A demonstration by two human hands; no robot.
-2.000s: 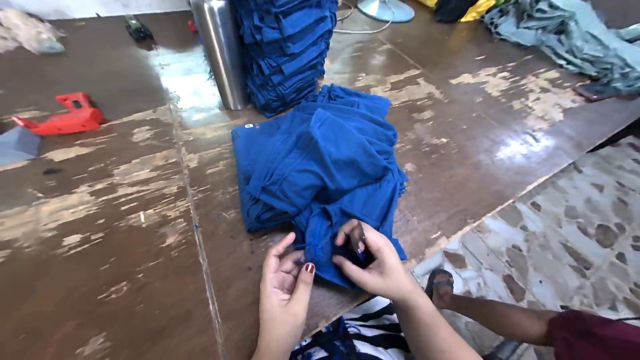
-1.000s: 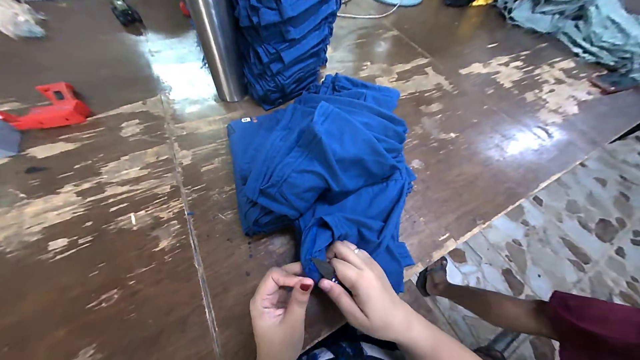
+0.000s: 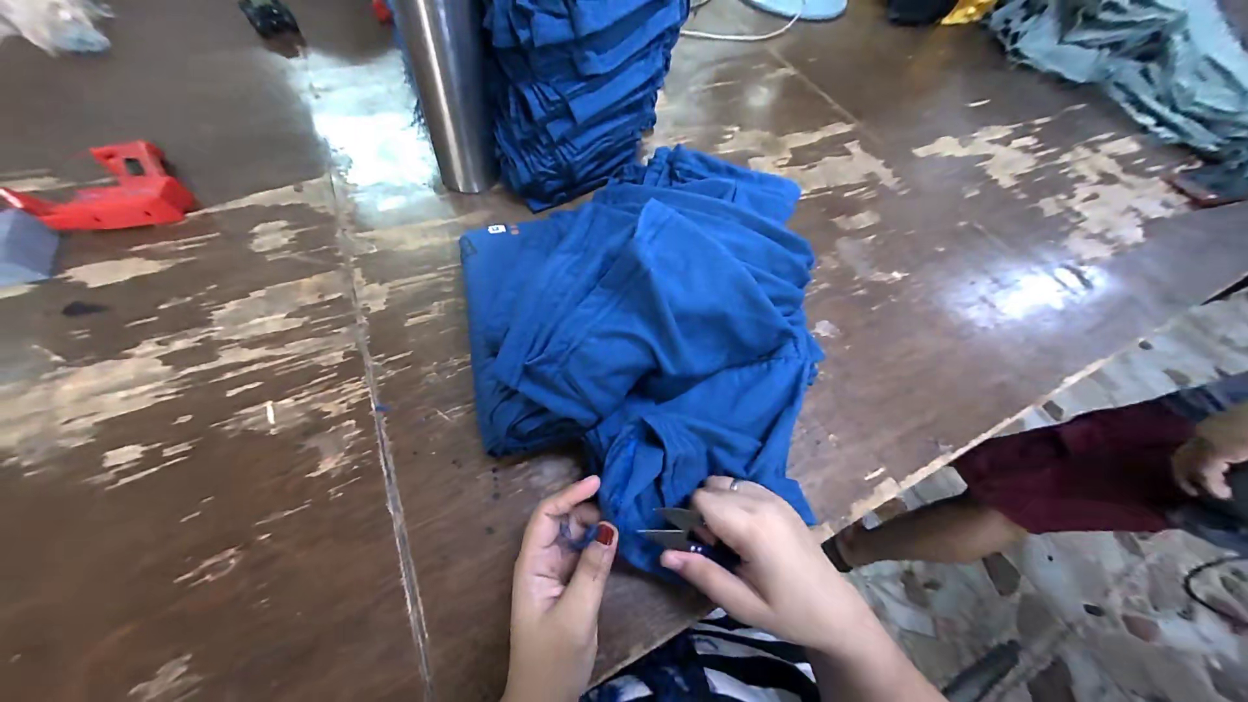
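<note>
A blue fabric garment [image 3: 673,322] lies bunched on the worn wooden table, over more folded blue cloth. My left hand [image 3: 565,575] is at its near edge, with a bit of blue cloth or thread pinched between thumb and fingers. My right hand [image 3: 760,556] holds small metal thread snips [image 3: 668,526], whose two blades stand apart and point left toward my left hand, over the cloth. The handles are mostly hidden in my palm. Behind the garment rises a tall stack of folded blue cloth [image 3: 585,97], beside a steel cylinder [image 3: 448,97].
A red tape dispenser [image 3: 141,190] and a grey block [image 3: 24,244] lie at the left. Grey-green cloth [image 3: 1141,68] is heaped at the far right. Beyond the table's right edge [image 3: 1014,424], a person in maroon shorts [image 3: 1072,468] is close by.
The snips' blades now show plainly, apart, in my right hand. My left hand has shifted slightly away from my right. More of the other person has come into view at the right.
</note>
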